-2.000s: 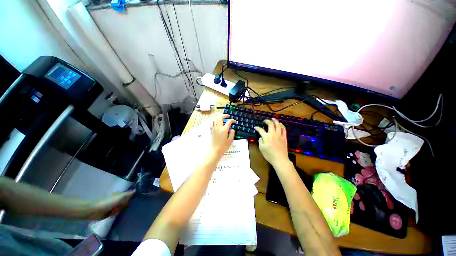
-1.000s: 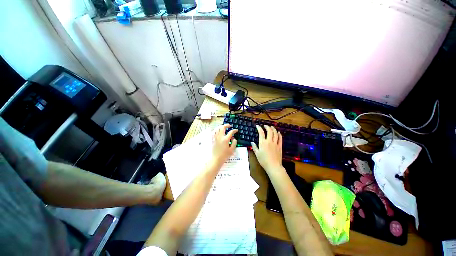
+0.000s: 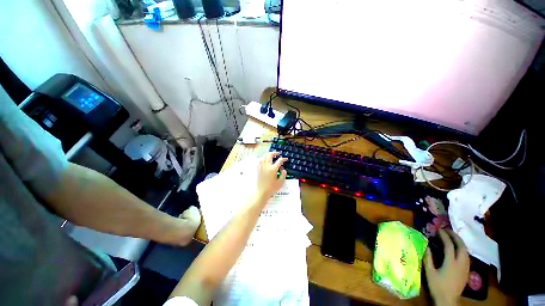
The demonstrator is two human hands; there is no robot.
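The black keyboard with coloured backlight lies below the wide monitor, whose screen is washed out white. My left hand rests with its fingers on the keyboard's left end. My right hand lies over the black computer mouse on the patterned mouse pad; its palm covers part of the mouse. White paper sheets with some print lie under my left forearm. A black smartphone lies flat below the keyboard, beside a yellow-green packet.
Another person's arm reaches from the left, hand at the desk's left edge, with a phone low beside them. A power strip and cables sit behind the keyboard. Crumpled white paper or cloth lies right; a black machine with touchscreen stands left.
My right hand has left the keyboard and moved right onto the mouse, uncovering the smartphone. My left hand stays at the keyboard. The other person has come further in, hand now at the desk edge.
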